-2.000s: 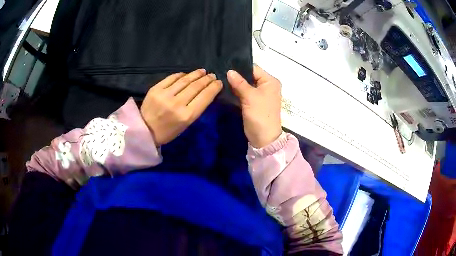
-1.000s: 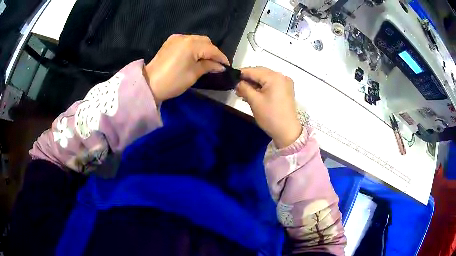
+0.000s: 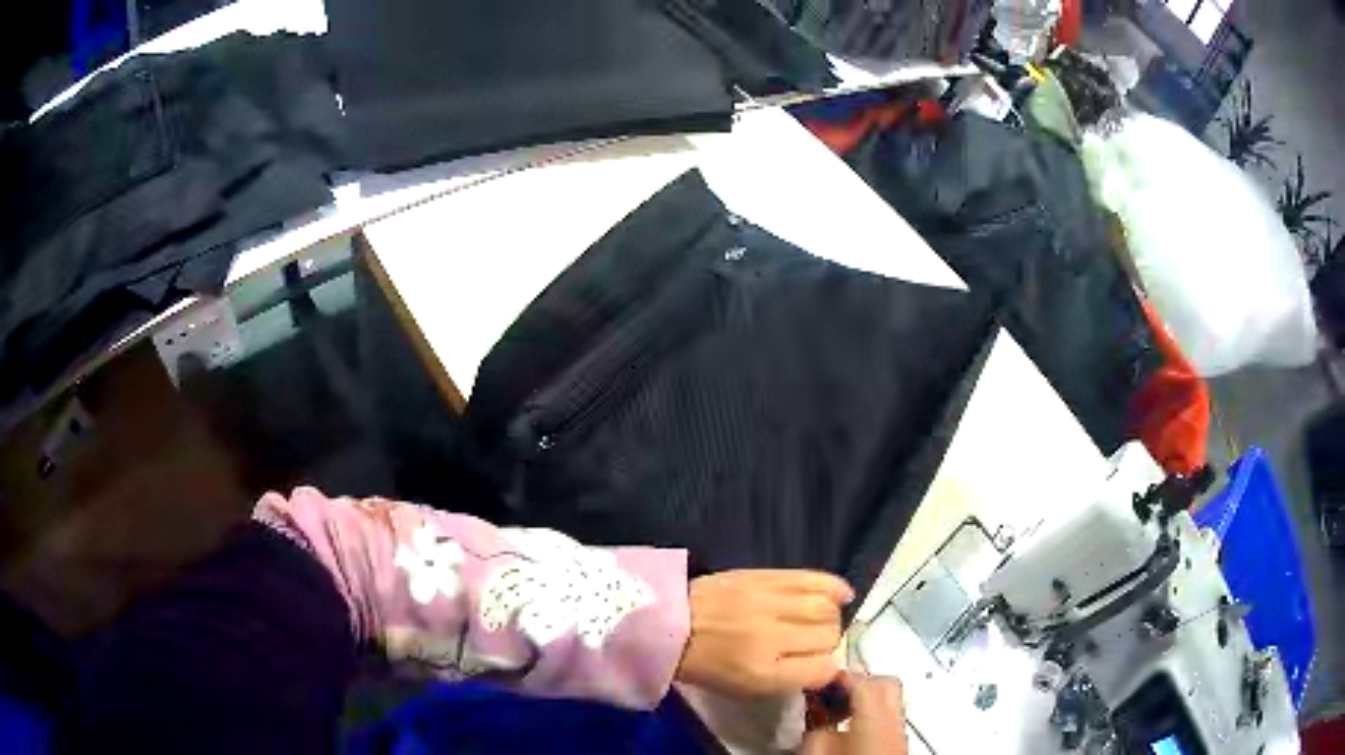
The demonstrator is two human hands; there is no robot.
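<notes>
A large black fabric panel [image 3: 738, 398] with seams, a zip-like line and small shiny fittings lies across the white table, its near edge at my hands. My left hand [image 3: 767, 631] is closed at the panel's near corner, with the fabric edge at its fingertips. My right hand [image 3: 870, 718] is cut off by the bottom edge of the picture, just below the left; its fingertips meet a small dark bit of the fabric. The needle plate [image 3: 932, 602] of the sewing machine [image 3: 1099, 553] is right of my hands.
More black fabric lies on a surface at the back [image 3: 516, 74] and at the left [image 3: 162, 162]. Dark garments [image 3: 1033, 251] and a white bag [image 3: 1202, 244] are at the right back. A blue bin [image 3: 1269, 561] stands beyond the machine. The white table's [image 3: 457, 273] wooden edge is at the left.
The view has swung up and left, so the whole panel and the area behind it show. Both hands now appear lower in the picture, still at the fabric edge.
</notes>
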